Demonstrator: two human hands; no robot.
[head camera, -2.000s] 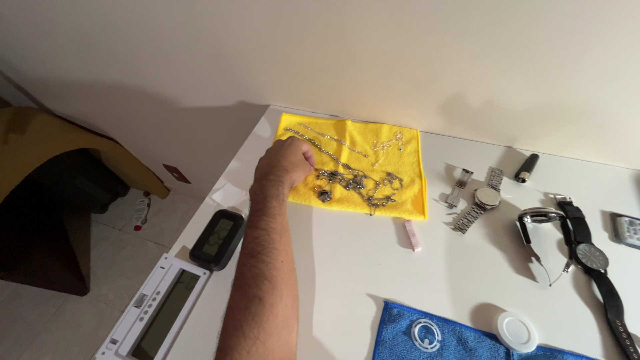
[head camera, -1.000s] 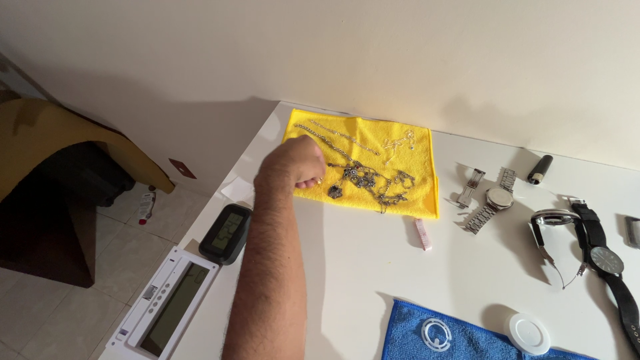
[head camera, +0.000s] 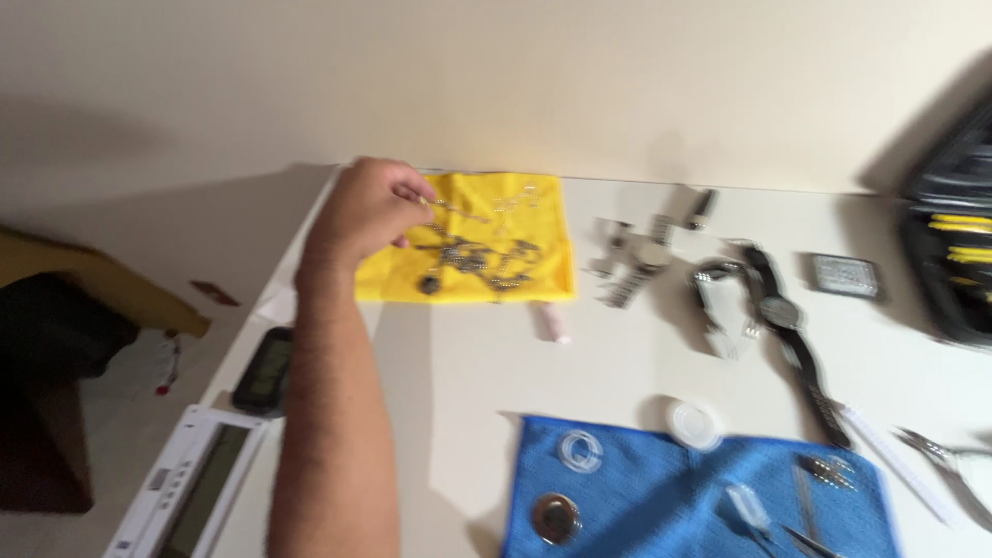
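Observation:
My left hand (head camera: 372, 209) is over the left part of a yellow cloth (head camera: 542, 287), thumb and forefinger pinched on the end of a thin chain (head camera: 465, 213). A second chain (head camera: 438, 229) runs from under the hand towards a tangle of dark metal chains (head camera: 465, 256). A round dark piece (head camera: 429, 284) lies near the cloth's front edge. At the back right of the cloth rests a fine, light chain (head camera: 519, 199). Blur hides the finer detail. My right hand is out of view.
Right of the cloth lie a metal-band wristwatch (head camera: 649, 256), a black-strap watch (head camera: 779, 311) and another watch (head camera: 717, 271). A blue cloth (head camera: 635, 480) with small parts and tools is in front. Two digital displays (head camera: 267, 372) line the left edge; an open black case (head camera: 945, 232) stands right.
My left hand has moved up and left from over the cloth's left part, and its thumb and forefinger now show on the thin chain. The view has shifted right.

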